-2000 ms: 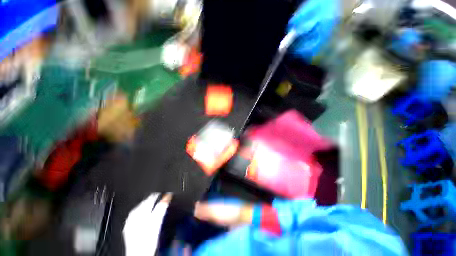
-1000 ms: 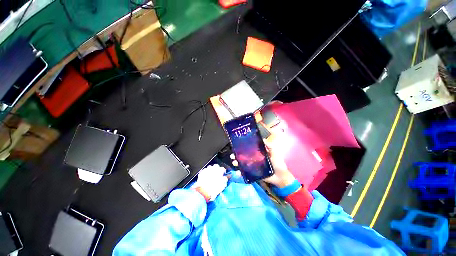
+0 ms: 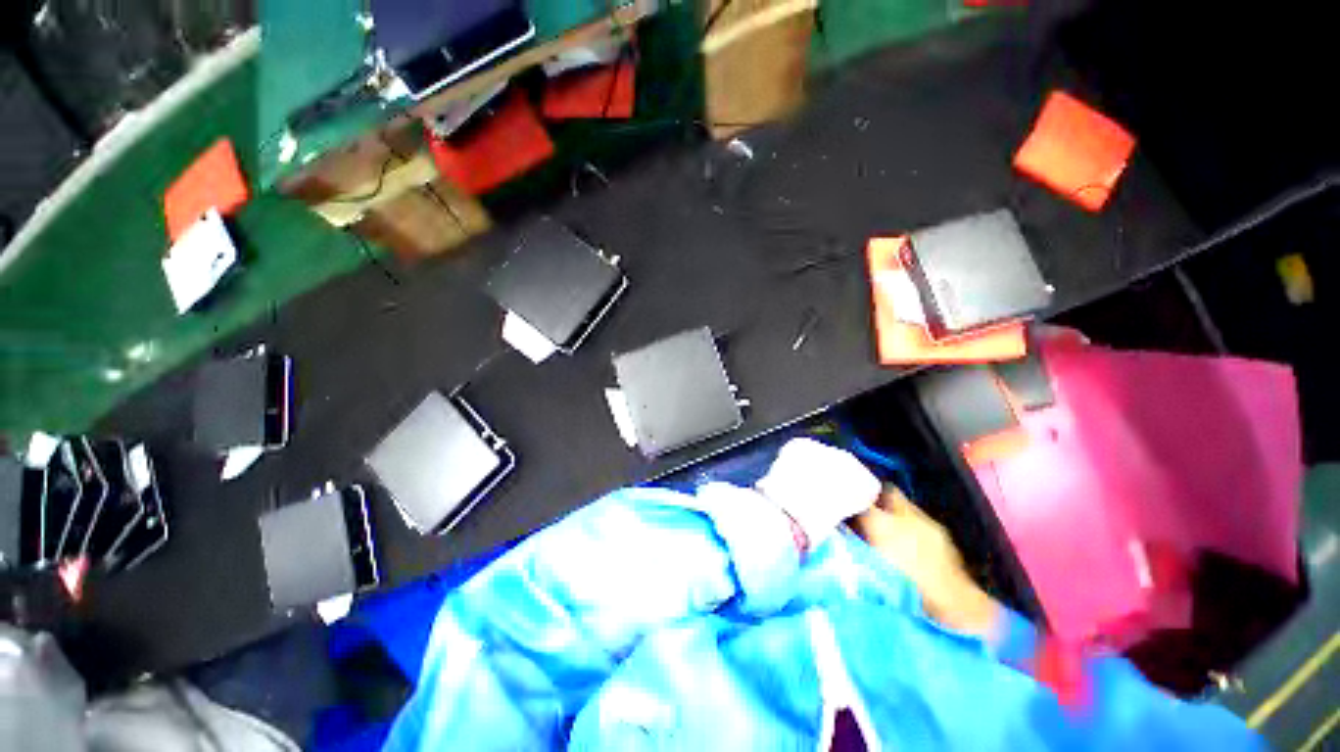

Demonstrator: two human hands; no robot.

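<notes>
My left hand (image 3: 820,482) wears a white glove and is close to my body at the front edge of the black mat (image 3: 794,221). My right hand (image 3: 919,551) looks bare and is blurred beside it. The fingers of both hands are partly hidden, and no held thing shows. A flat black box (image 3: 676,391) lies on the mat, ahead and left of my hands, with a white piece sticking out. Another dark box (image 3: 977,273) lies on an orange foam pad (image 3: 948,350) ahead and right.
More black boxes, such as one with a pale edge (image 3: 438,461), lie on the mat to the left. An orange pad (image 3: 1076,150) is at the far right. A pink sheet or bag (image 3: 1176,470) stands right of my hands. A raised green table (image 3: 316,66) is behind the mat.
The view has turned left, showing more boxes. The phone that my right hand held is no longer visible. My hands have come closer together, low near my body.
</notes>
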